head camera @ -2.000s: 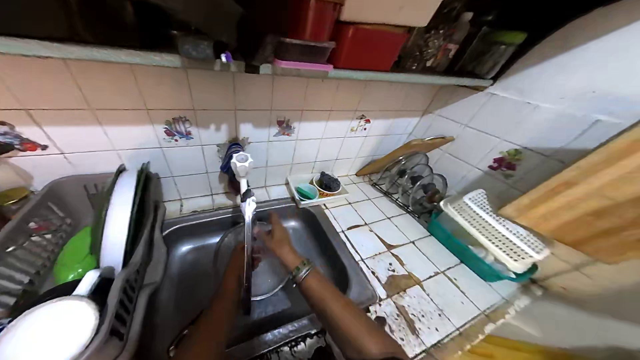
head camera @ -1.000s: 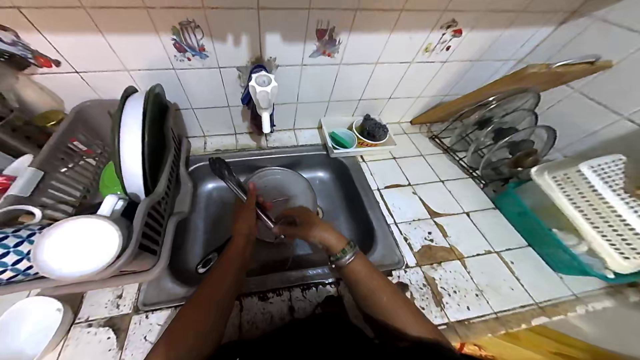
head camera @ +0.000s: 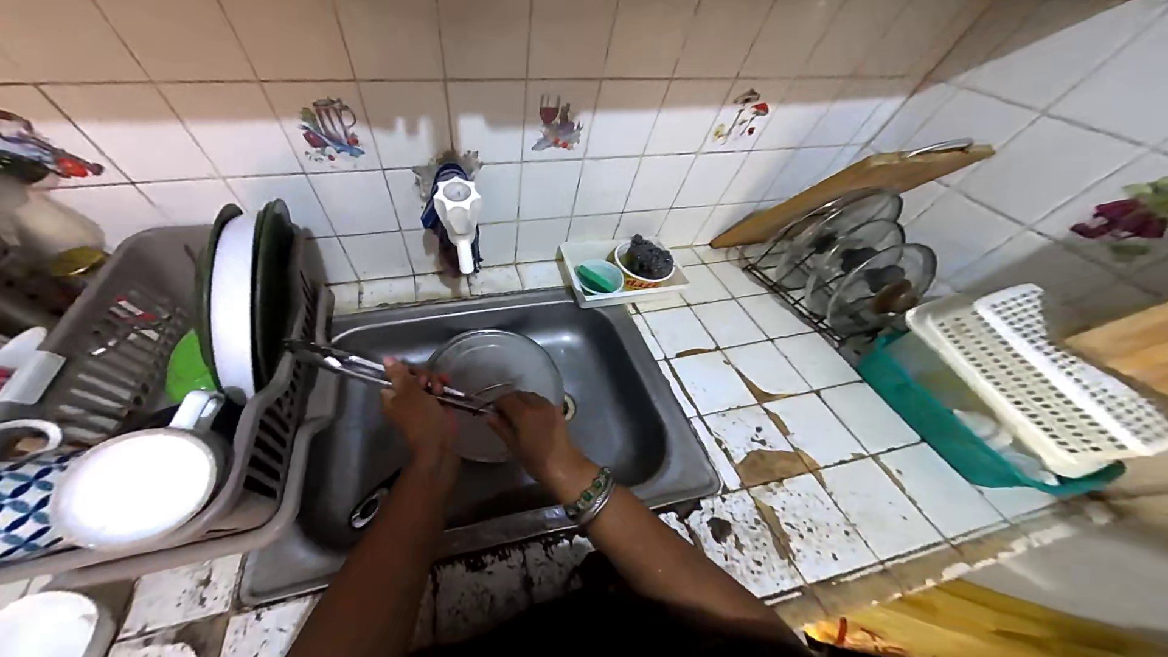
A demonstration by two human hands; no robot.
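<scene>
Over the stainless steel sink (head camera: 630, 411), my left hand (head camera: 417, 411) grips a pair of metal tongs (head camera: 360, 367) near the middle. The dark ends of the tongs point left, toward the dish rack. My right hand (head camera: 538, 436), with bracelets at its wrist, holds the other end of the tongs. A clear round glass lid or bowl (head camera: 493, 351) lies in the sink beneath both hands, partly hidden by them. The white faucet (head camera: 459, 214) stands behind the sink at the wall, and no water is seen running from it.
A grey plastic dish rack (head camera: 315, 401) with plates and a white mug (head camera: 137, 488) flanks the sink's left. Behind the sink is a white tray (head camera: 598, 299) with scrubbers. Rightward are glass lids in a wire rack (head camera: 821, 319), a wooden cutting board (head camera: 849, 187) and a teal basin (head camera: 922, 429).
The tongs have turned from steeply slanted to flatter, their dark ends now lower and toward the dish rack. Both hands stay over the sink. The view has tilted down since the oldest frame.
</scene>
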